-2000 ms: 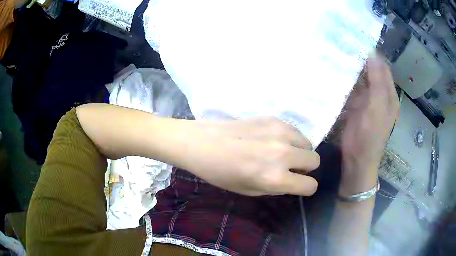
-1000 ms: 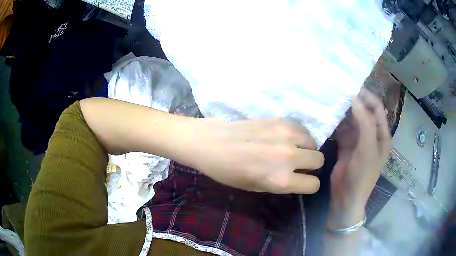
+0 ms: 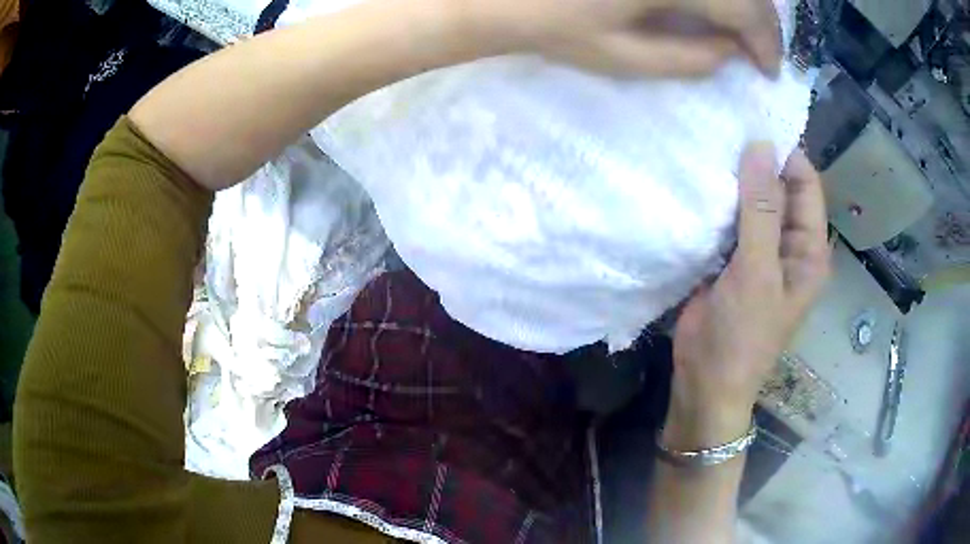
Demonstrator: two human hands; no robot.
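Note:
A bright white fabric piece [image 3: 532, 202] lies across the middle, its lower edge hanging over my lap with a small frayed corner. My left hand [image 3: 659, 37] lies over the upper part of the cloth, fingers bent near its right edge; whether it grips the cloth is unclear. My right hand [image 3: 755, 255], with a silver bangle, holds the right edge of the cloth, thumb on top and fingers behind. The grey-white machine [image 3: 877, 181] stands just right of the cloth edge. The needle area is not clearly visible.
A thin silver tool [image 3: 889, 388] lies on the pale machine surface at right, near lint [image 3: 798, 388]. A crumpled white pile [image 3: 255, 351] is at left, dark garments [image 3: 64, 128] at upper left. The plaid apron [image 3: 394, 414] covers my lap.
My left hand has moved up from the cloth's lower corner to its upper right. My right hand has closed on the right edge. The cloth's lower edge now hangs rounded and lower.

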